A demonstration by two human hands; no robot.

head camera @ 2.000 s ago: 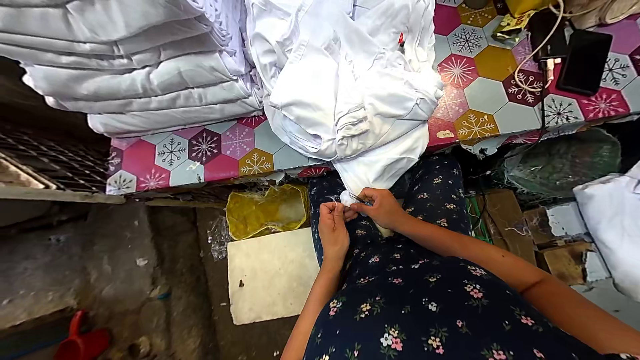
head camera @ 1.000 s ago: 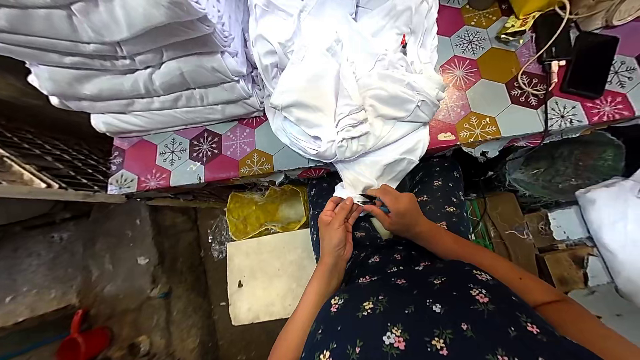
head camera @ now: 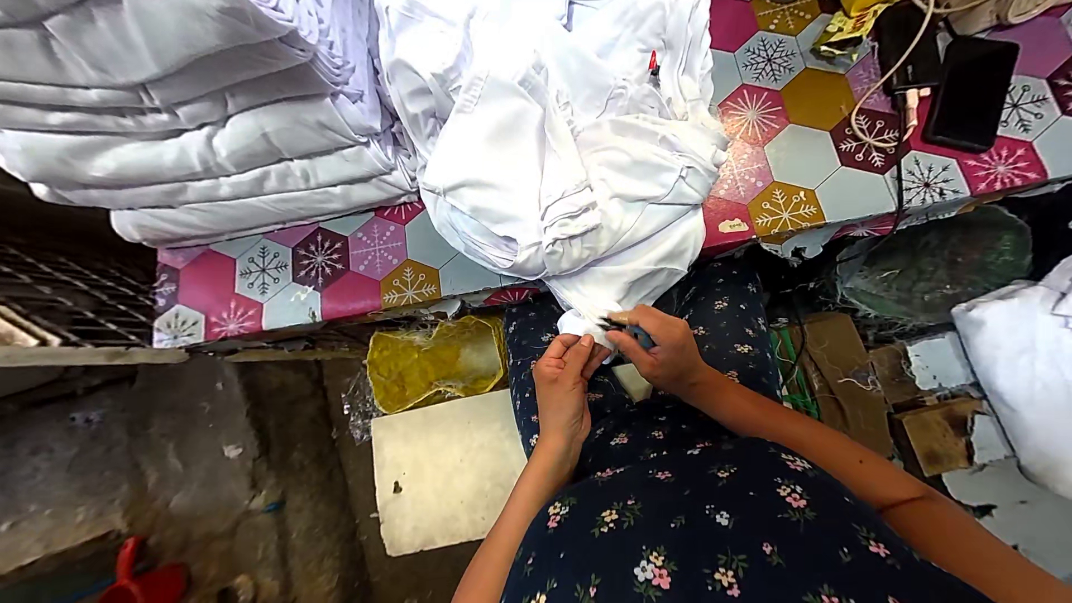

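A white cloth garment (head camera: 519, 159) lies bunched on the table, and its lower end hangs over the edge to my lap. My left hand (head camera: 568, 381) pinches the edge of that hanging end between thumb and fingers. Right beside it, my right hand (head camera: 662, 347) holds a small tool (head camera: 641, 337) with a dark tip and a blue-grey part, perhaps thread snips, against the cloth. My fingers hide much of the tool. A small red-tipped object (head camera: 653, 63) rests on the upper part of the garment.
Folded white fabric (head camera: 218, 126) is stacked at the left on the table with a snowflake-patterned cover (head camera: 352, 260). A black phone (head camera: 971, 92) and a cable (head camera: 863, 109) lie at the right. Below are a yellow plastic container (head camera: 435, 364), a pale board (head camera: 444, 469), cardboard (head camera: 846, 381) and a red dustpan (head camera: 146, 578).
My right hand has turned, and more of the tool shows beside the cloth end. Both hands stay close together at the garment's lower end.
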